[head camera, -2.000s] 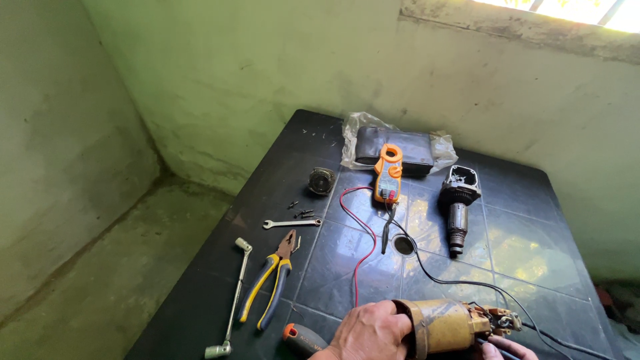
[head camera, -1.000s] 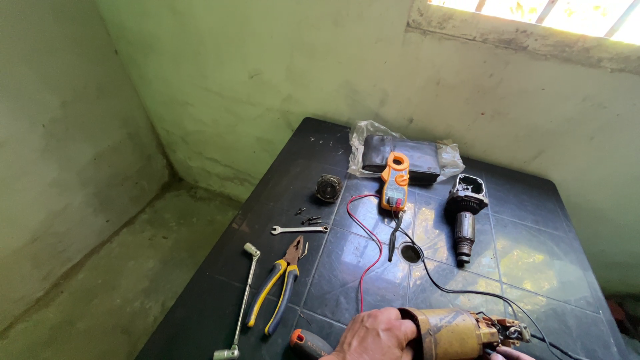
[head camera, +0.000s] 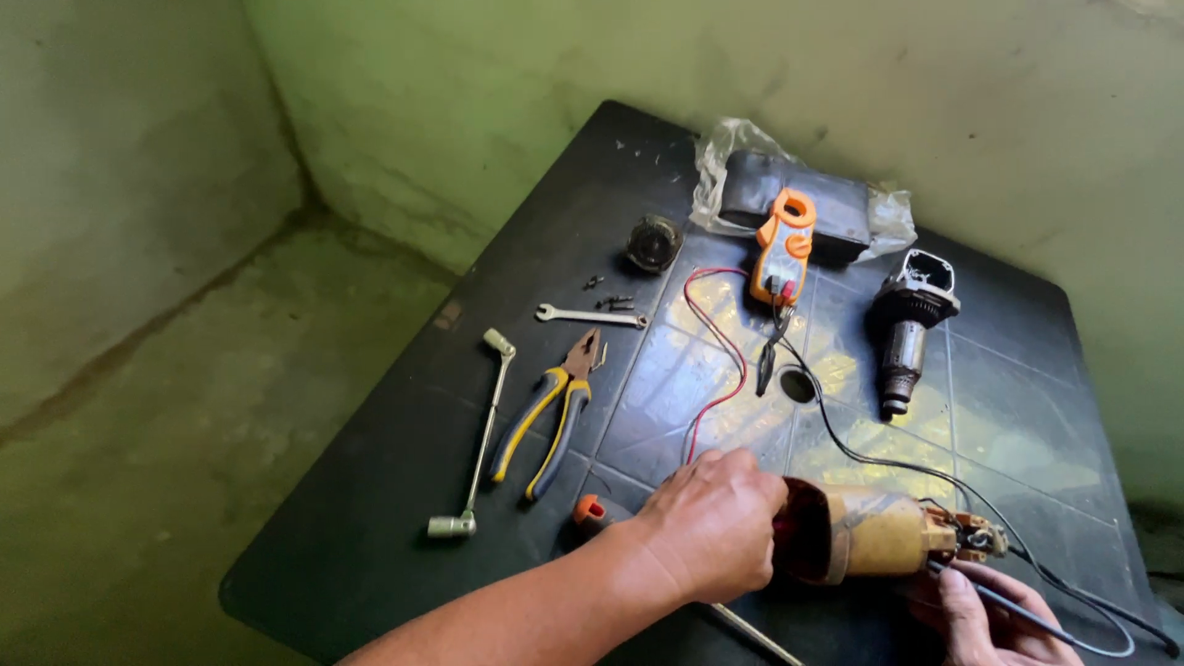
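A tan motor housing of a power tool (head camera: 874, 532) lies on its side near the table's front edge. My left hand (head camera: 717, 523) is at its open end, fingertips hidden behind the hand and rim; a red glint shows inside. My right hand (head camera: 985, 610) is at the housing's wired end, thumb and fingers closed on a dark probe or cable. An orange clamp meter (head camera: 786, 248) stands farther back, its red lead (head camera: 735, 356) running toward my left hand and its black lead (head camera: 856, 455) toward the right. The armature with gear head (head camera: 906, 328) lies at the right.
Combination pliers (head camera: 546, 416), a combination wrench (head camera: 592, 316), a double-ended socket wrench (head camera: 486, 435) and several screws (head camera: 615, 302) lie left. A round dark part (head camera: 654, 244) and a black case (head camera: 795, 199) in clear plastic sit behind. An orange-tipped handle (head camera: 592, 511) lies beside my left forearm.
My left hand has closed in around the open end of the housing, and more of my right hand shows below the wired end. The view has shifted.
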